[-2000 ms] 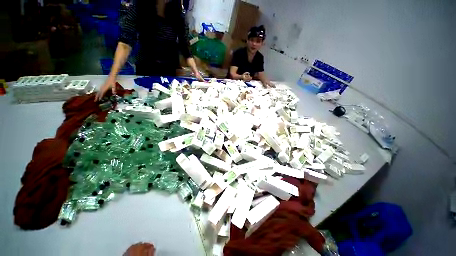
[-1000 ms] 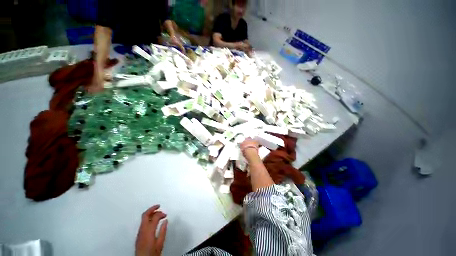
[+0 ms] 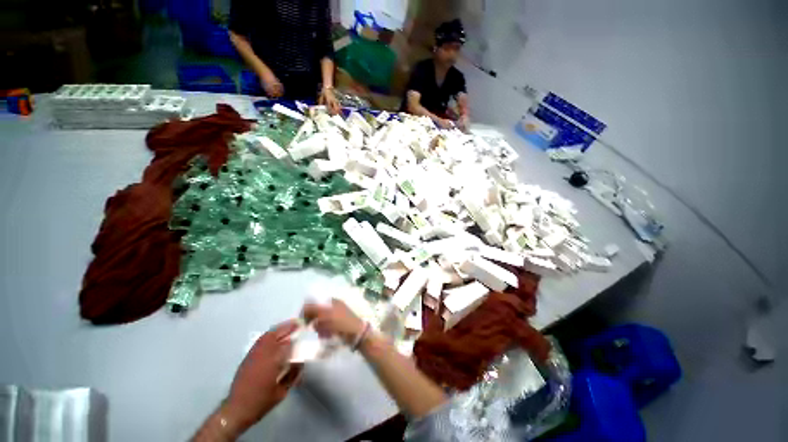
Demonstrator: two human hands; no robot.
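My left hand (image 3: 263, 371) and my right hand (image 3: 339, 321) are close together over the near part of the table, both on a white carton (image 3: 307, 344). The carton is blurred and partly hidden by the fingers. Green bottles with dark caps (image 3: 259, 216) lie in a heap beyond my hands. A loose pile of white cartons (image 3: 449, 190) covers the table at centre right, some with green panels.
Rust-brown cloths border the heaps at left (image 3: 134, 250) and near right (image 3: 484, 337). Stacked white trays (image 3: 104, 108) stand far left. A silvery white item (image 3: 54, 414) is near left. Two people stand or sit across the table. Blue bins (image 3: 626, 371) and a clear plastic bag (image 3: 518, 388) are right.
My right hand has moved from the carton pile to my left hand, and a white carton is now between them. My left hand has closed. The person at the back left has drawn an arm back.
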